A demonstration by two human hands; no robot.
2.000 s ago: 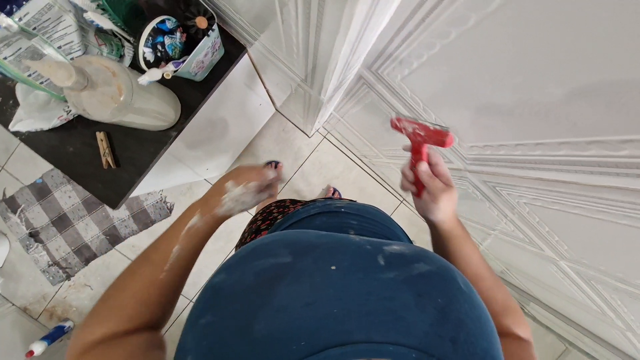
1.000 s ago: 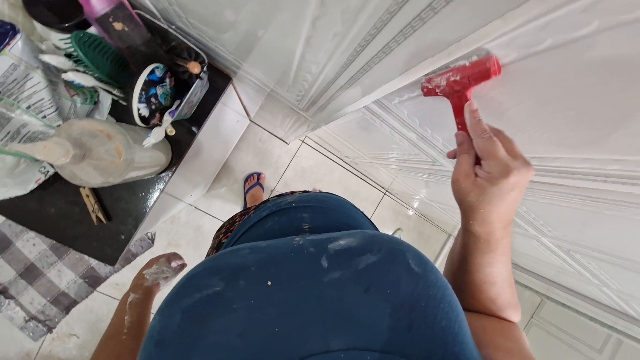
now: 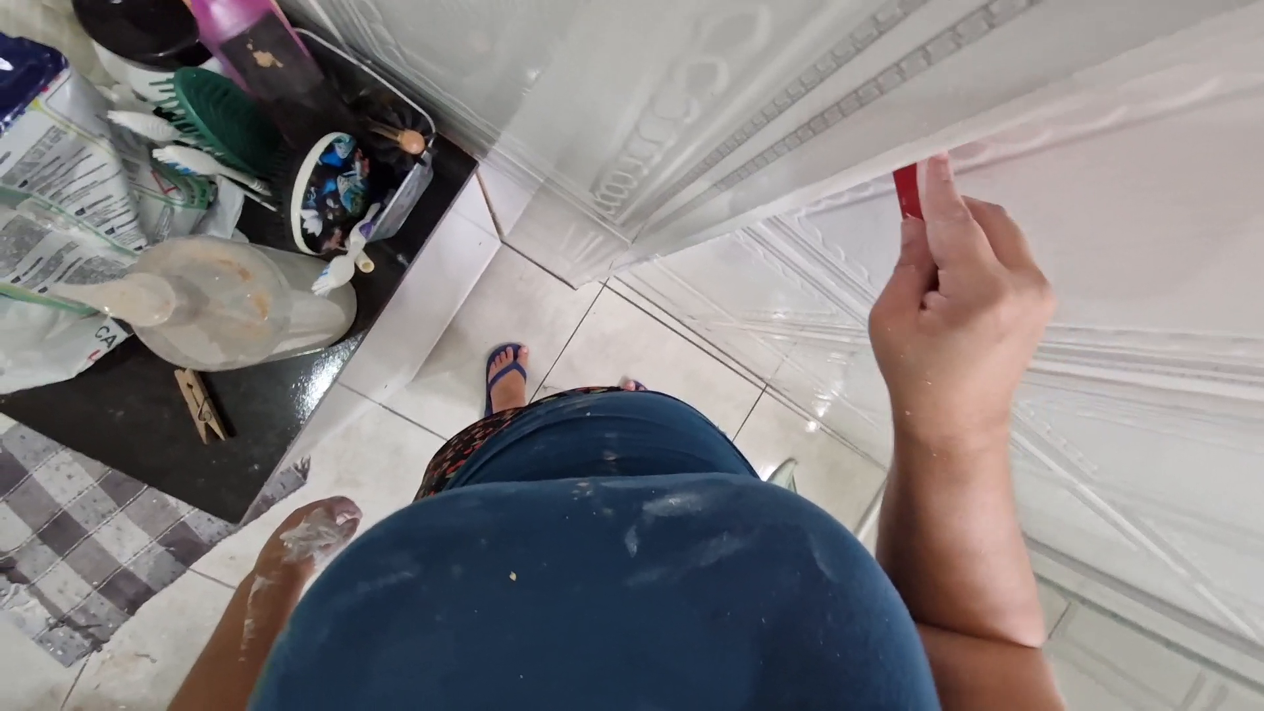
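Observation:
My right hand (image 3: 963,296) grips a red plastic scraper (image 3: 907,191) against the white moulded wall panel (image 3: 1136,217). Only a short red part of the tool shows; its head is hidden behind the edge of a nearer patterned panel (image 3: 790,128). White paste smears my left hand (image 3: 321,533), which hangs low at the left beside my blue shirt (image 3: 592,592). Its fingers are partly out of sight behind the shirt, so whether it holds anything does not show.
At the left, a black-topped counter (image 3: 276,425) holds a pump bottle (image 3: 237,301), a wooden clothespin (image 3: 200,405), a green brush (image 3: 222,118), toothbrushes and a round patterned container (image 3: 331,193). A checked mat (image 3: 89,533) lies below it, on the tiled floor (image 3: 642,326).
My right hand has moved up with the red scraper, whose head has passed from sight behind the panel edge. My left hand has dropped from in front of my waist to my left side.

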